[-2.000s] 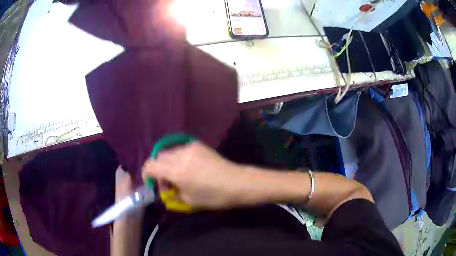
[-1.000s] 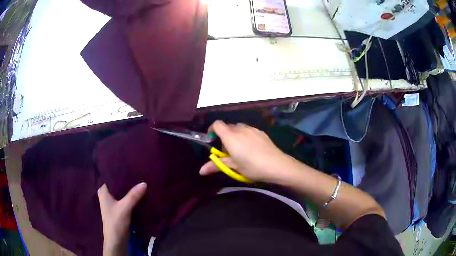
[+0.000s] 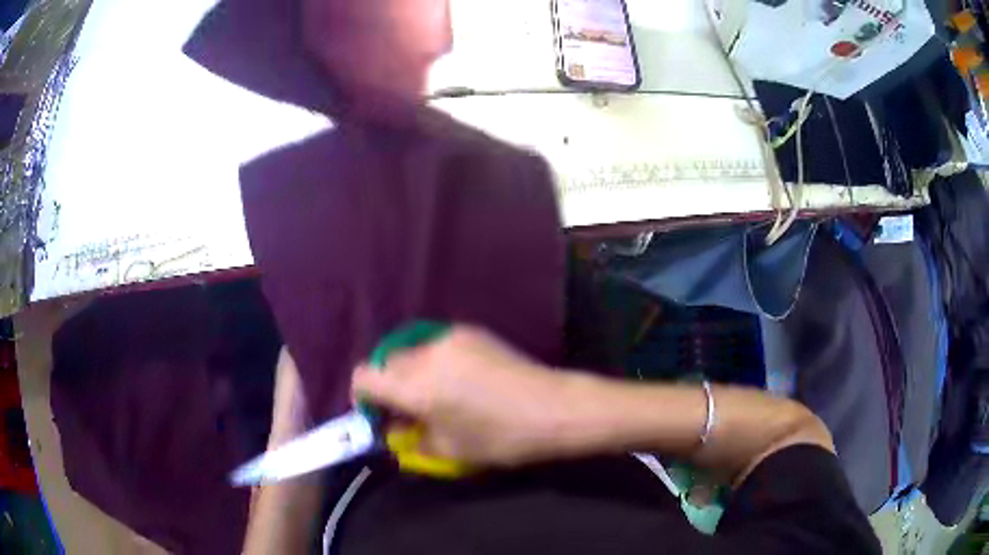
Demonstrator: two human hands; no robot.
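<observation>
A maroon cloth panel [image 3: 412,239] hangs over the table's front edge and narrows at its top, where it joins another maroon piece [image 3: 260,49] on the table. My right hand [image 3: 466,396] is blurred and holds scissors [image 3: 309,450] with green and yellow handle loops, blades pointing left. It lies over the lower part of the panel. Of my left arm, only the wrist and forearm [image 3: 284,477] show below the blades; the hand is hidden behind the cloth and scissors. A dark maroon pile [image 3: 146,412] lies at the lower left.
The white table [image 3: 130,141] has ruler markings along its front edge. A lit smartphone [image 3: 596,43] lies at the back. A white machine part [image 3: 830,43] stands at the upper right, with pale cords [image 3: 792,184] dangling near it. Grey cloth pieces with blue edges [image 3: 835,347] hang at the right.
A wide maroon panel now hangs where the narrow join was at the table edge. My right hand and the scissors have moved left and down; the blades now point down-left. My left hand has gone out of sight.
</observation>
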